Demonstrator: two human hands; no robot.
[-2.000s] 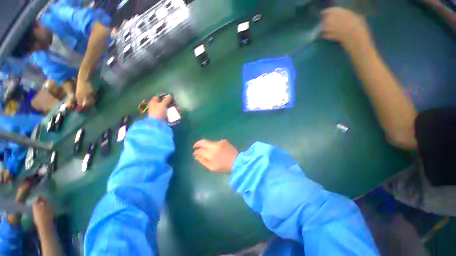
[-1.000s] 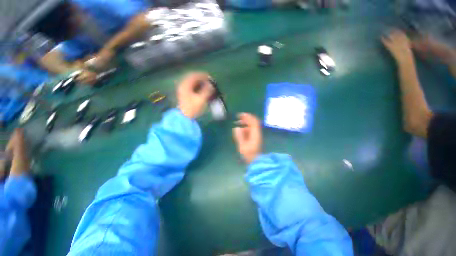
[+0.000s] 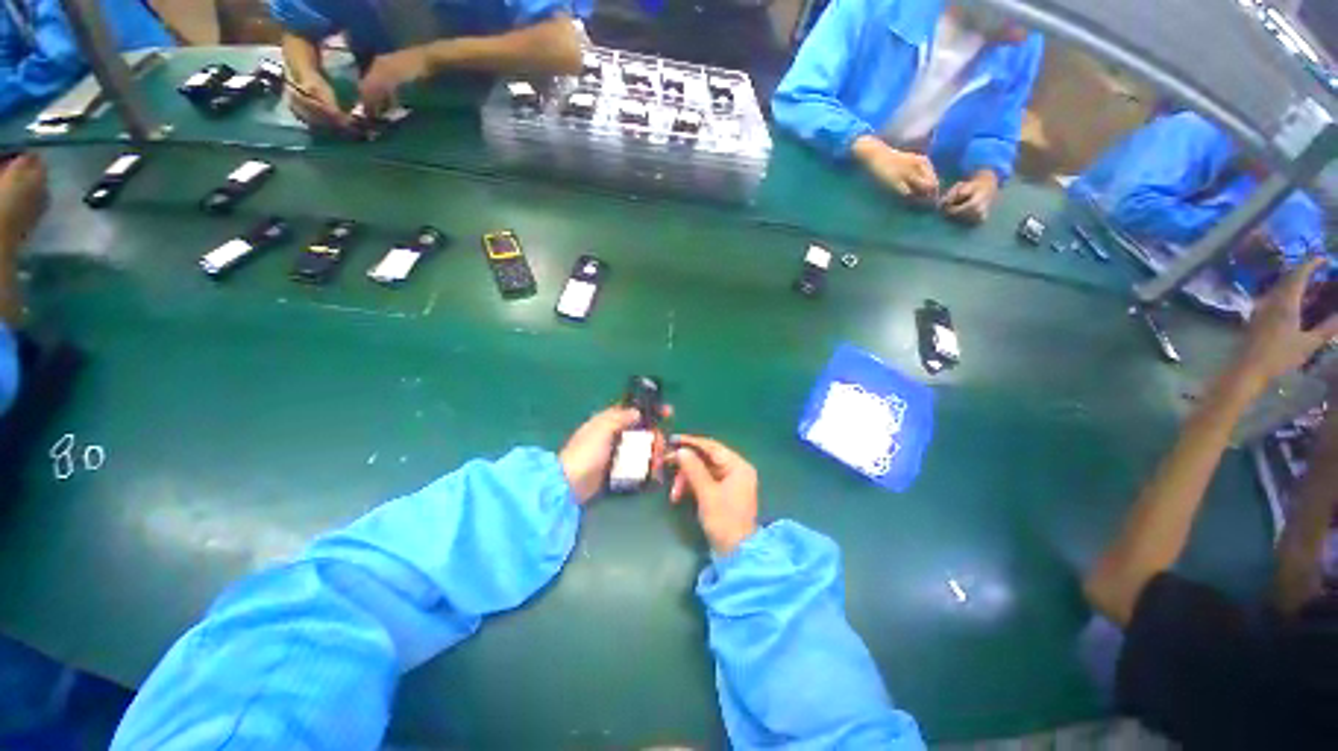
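Note:
A black phone (image 3: 634, 458) with a white rectangle on its lower half is upright in my left hand (image 3: 593, 452), above the green bench near the centre. My right hand (image 3: 716, 490) is just right of the phone, thumb and fingertips together at its edge. Whether a small part is between those fingertips I cannot tell. A blue bin (image 3: 913, 429) with white rings (image 3: 856, 427) lies to the right of my hands.
Several phones lie in a row beyond my hands, including a yellow-trimmed phone (image 3: 509, 264). Two phones lie beyond the bin. Stacked clear trays (image 3: 631, 147) stand at the far side. White rings (image 3: 74, 456) lie at left, a small piece (image 3: 958, 590) at right. Other workers' arms surround the bench.
My left hand has brought the phone back from farther out to the centre, and my right hand has come beside it. The view has shifted, showing more of the far side.

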